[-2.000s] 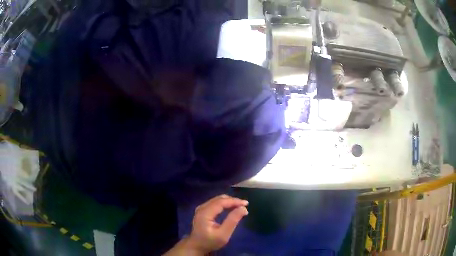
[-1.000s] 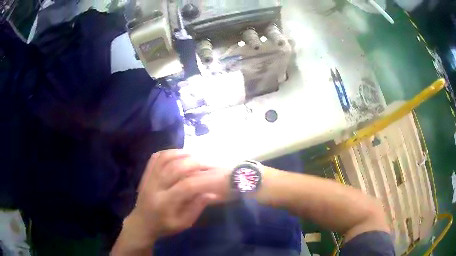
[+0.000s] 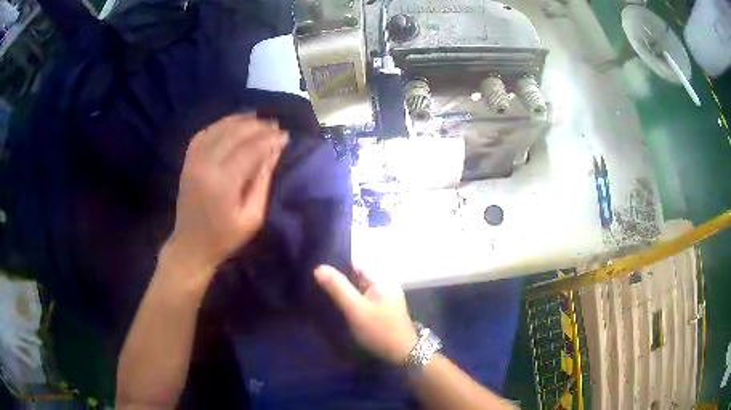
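A dark navy garment piece [image 3: 300, 212] spreads left of the overlock machine [image 3: 501, 32], its right edge beside the brightly lit needle area [image 3: 361, 160]. My left hand [image 3: 224, 180] is blurred and curled over the cloth, left of the needle area; whether it grips cloth is unclear. My right hand [image 3: 377, 312], with a metal watch at the wrist, is at the cloth's lower right edge by the table's front. Its thumb points up-left over the cloth; its other fingers are partly hidden, so its grip is unclear.
Tension knobs [image 3: 495, 94] line the machine front. Blue thread snips [image 3: 602, 192] lie on the table's right side. A yellow bar [image 3: 641, 260] and a slatted pale crate [image 3: 641, 320] are at the lower right. White discs [image 3: 656, 44] stand at the upper right.
My hands were close together below the table edge; now they are apart. My left hand has moved up over the cloth, my right stays lower right. The camera view has also shifted.
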